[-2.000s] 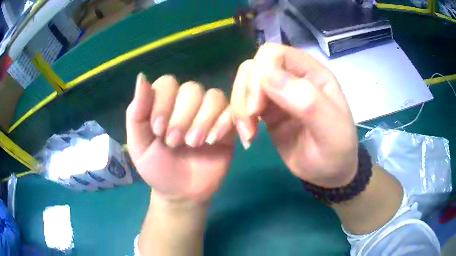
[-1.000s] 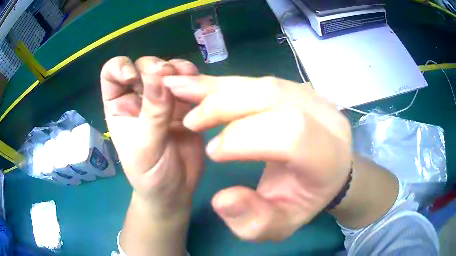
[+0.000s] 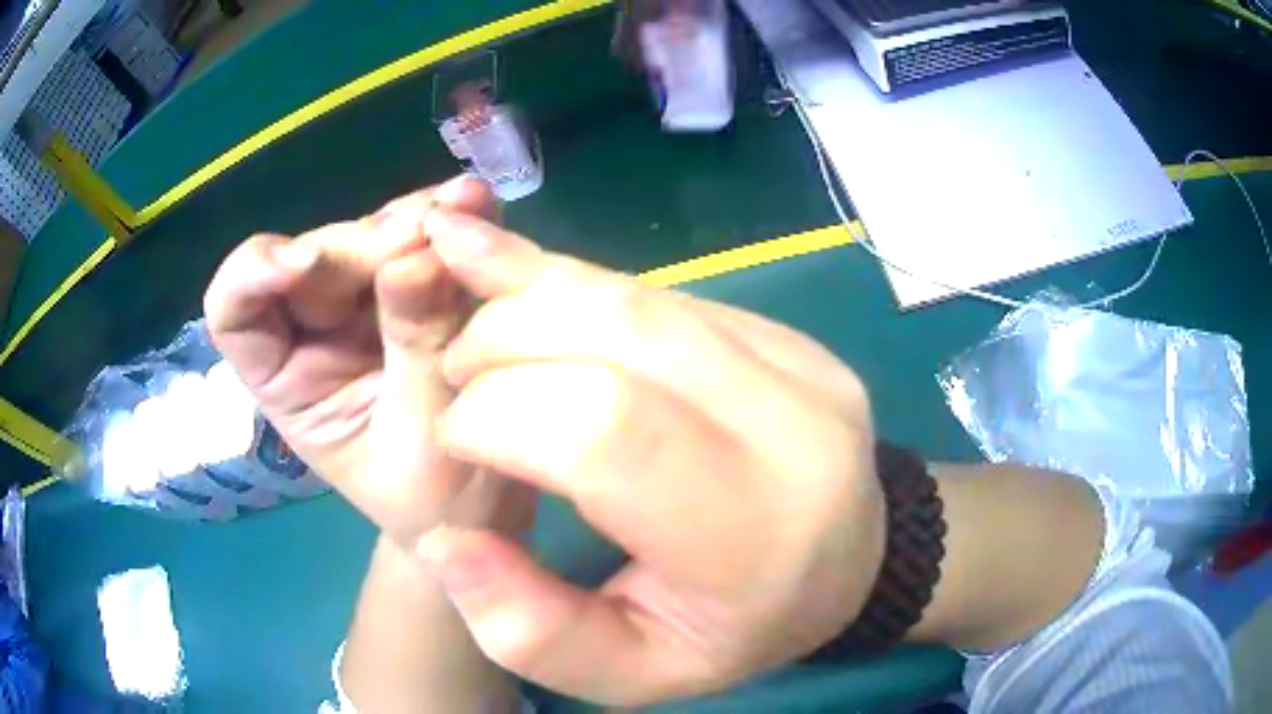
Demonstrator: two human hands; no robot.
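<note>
My left hand (image 3: 356, 398) is raised palm toward me, with its fingers curled in. My right hand (image 3: 670, 460), with a dark braided band at its wrist, crosses in front. Its fingertips touch the left fingertips and its thumb is apart. I see nothing held in either hand; the spot where the fingertips meet is partly hidden. A clear product pack (image 3: 495, 148) with pink and white contents lies on the dark green belt beyond my hands. A second, blurred pack (image 3: 692, 73) is farther right on the belt. A bagged group of white packs (image 3: 175, 439) sits at left.
A flat white rectangle (image 3: 141, 635) lies at lower left. Clear poly bags (image 3: 1137, 398) lie at right. A scale (image 3: 977, 53) stands on a white board (image 3: 1011, 188) at upper right, with a white cable (image 3: 1141, 285) around it. Yellow lines (image 3: 349, 95) edge the belt. A red object (image 3: 1242, 550) is far right.
My hands have shifted left, and the right fingertips remain at the left ones. The first pack has moved left along the belt. A second pack has come into view behind it.
</note>
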